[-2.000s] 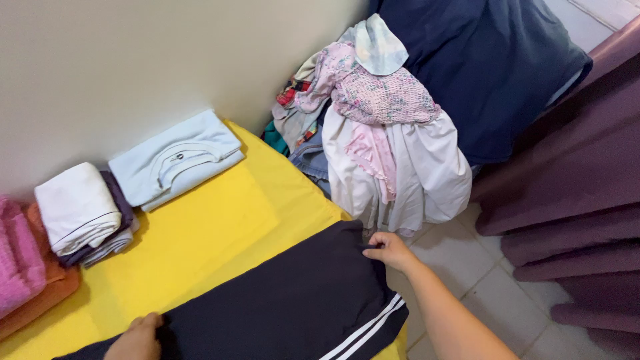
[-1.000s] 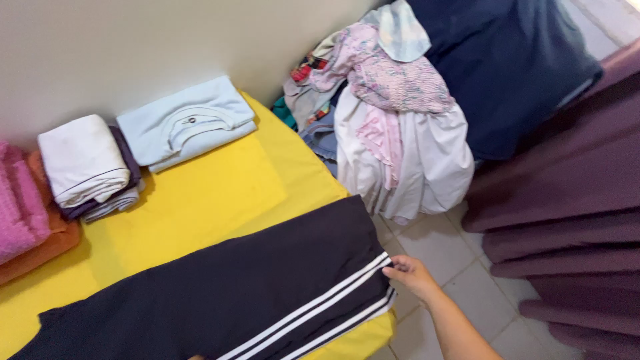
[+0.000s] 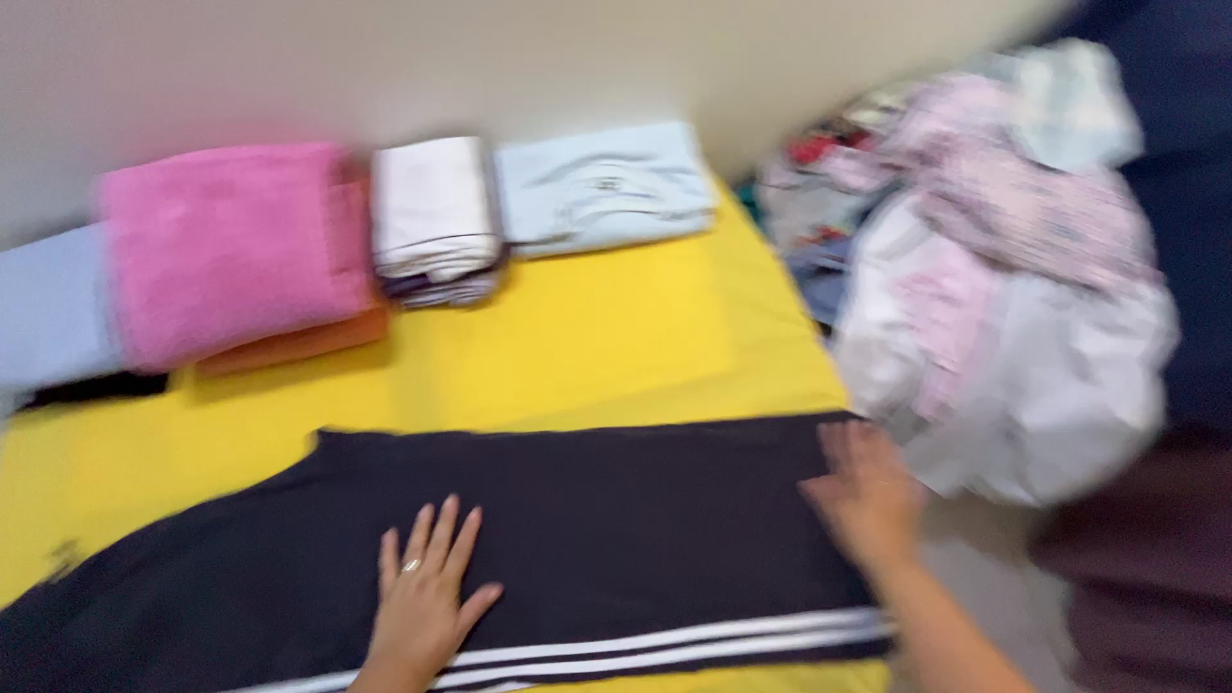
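Note:
Black trousers with white side stripes (image 3: 616,539) lie flat, folded lengthwise, across a yellow sheet (image 3: 597,337). My left hand (image 3: 423,597), with a ring on one finger, rests palm down on the black cloth left of the middle, fingers spread. At the right end of the trousers, my right hand (image 3: 866,491) lies over the hem, blurred, its thumb apart from the fingers. Neither hand grips anything. The left end of the trousers runs out of view at the lower left.
Along the wall stand a pink towel (image 3: 231,250) over orange cloth (image 3: 298,344), a white folded stack (image 3: 433,207), a light blue folded shirt (image 3: 606,188) and pale blue cloth (image 3: 58,303). A heap of loose clothes (image 3: 1020,279) is at the right, beside dark fabric (image 3: 1193,231).
My right hand has let go of the striped hem edge and now lies on its upper part. My left hand has come fully into view on the trousers. The view has swung left.

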